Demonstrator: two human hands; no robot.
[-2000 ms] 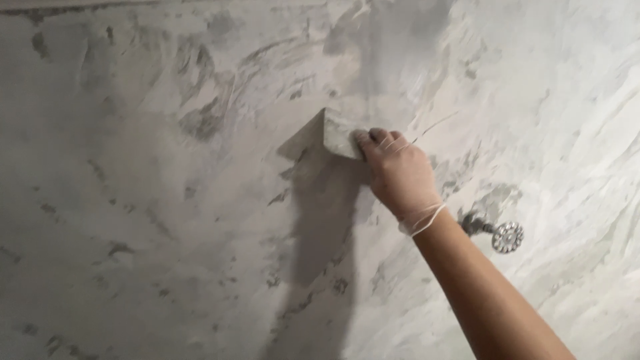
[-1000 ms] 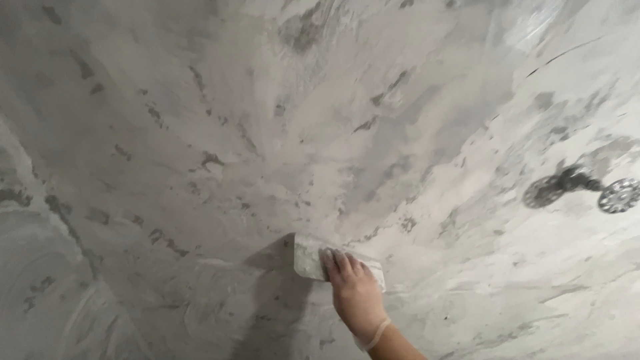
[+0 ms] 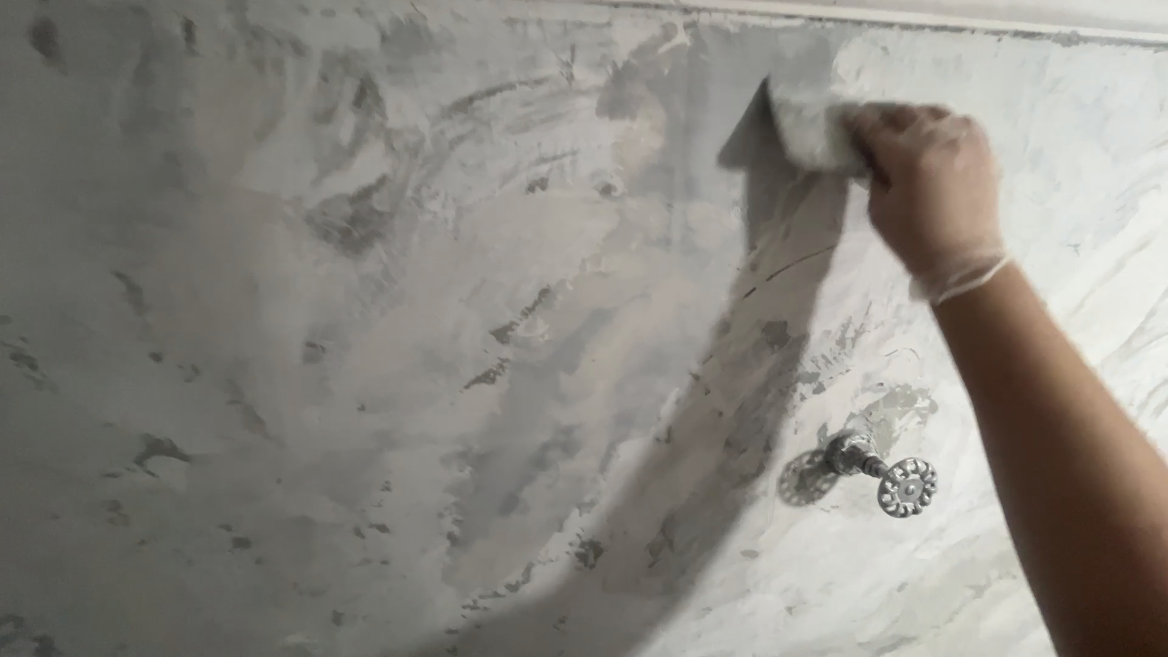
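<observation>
My right hand [image 3: 931, 182], in a thin translucent glove cuffed at the wrist, grips a flat pale scraper blade [image 3: 812, 128] smeared with plaster. The blade is tilted, close to or against the upper part of a mottled grey and white plastered wall [image 3: 584, 301]; blur hides whether its whole edge touches. Hand, blade and arm throw a long dark shadow down the wall to the lower left. Darker grey patches and rough flecks mark the plaster around it. My left hand is out of view.
A metal valve with a round openwork handwheel [image 3: 907, 487] juts from the wall, below the hand and left of the forearm. A pale ledge or trim [image 3: 912, 16] runs along the wall's top edge. A thin dark curved line lies on the wall under the blade.
The view has shifted a lot. My right hand, still holding the scraper, has moved up the wall from below the valve's height to above it, near the top edge.
</observation>
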